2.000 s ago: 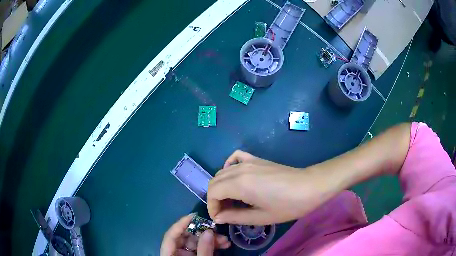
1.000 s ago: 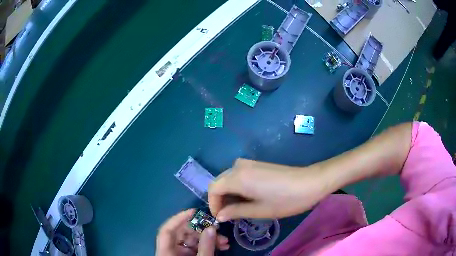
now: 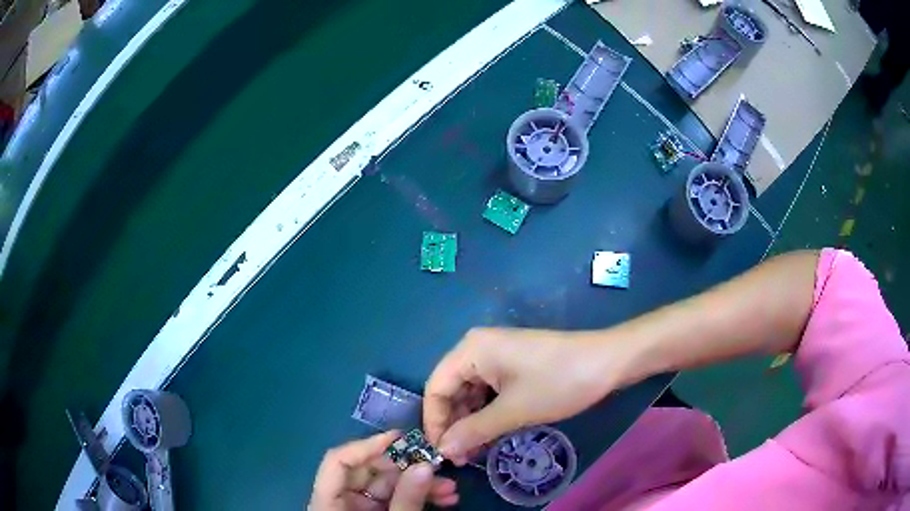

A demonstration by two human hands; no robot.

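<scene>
A small dark circuit board (image 3: 411, 451) with pale and dark parts on its face is held at the bottom centre. My left hand (image 3: 374, 477), cut off by the lower edge, pinches it between thumb and fingers. My right hand (image 3: 519, 384) comes from the right; its thumb and finger meet at the board's right edge, and whatever is between them is too small to tell. A grey plastic housing lies beneath, its round spoked cup (image 3: 531, 464) right of the board and its flat arm (image 3: 385, 401) partly hidden behind my right hand.
Two green boards (image 3: 439, 252) (image 3: 507, 211) and a pale-faced board (image 3: 611, 268) lie on the bench. Grey housings (image 3: 547, 155) (image 3: 710, 200) stand beyond, some on cardboard (image 3: 798, 95). A white rail (image 3: 299, 200) borders the green conveyor (image 3: 200, 130); more housings (image 3: 157, 419) are lower left.
The view has shifted, so bench items sit lower. The housing under my hands has turned, its arm now lower and its cup further right. Both hands stay at the circuit board.
</scene>
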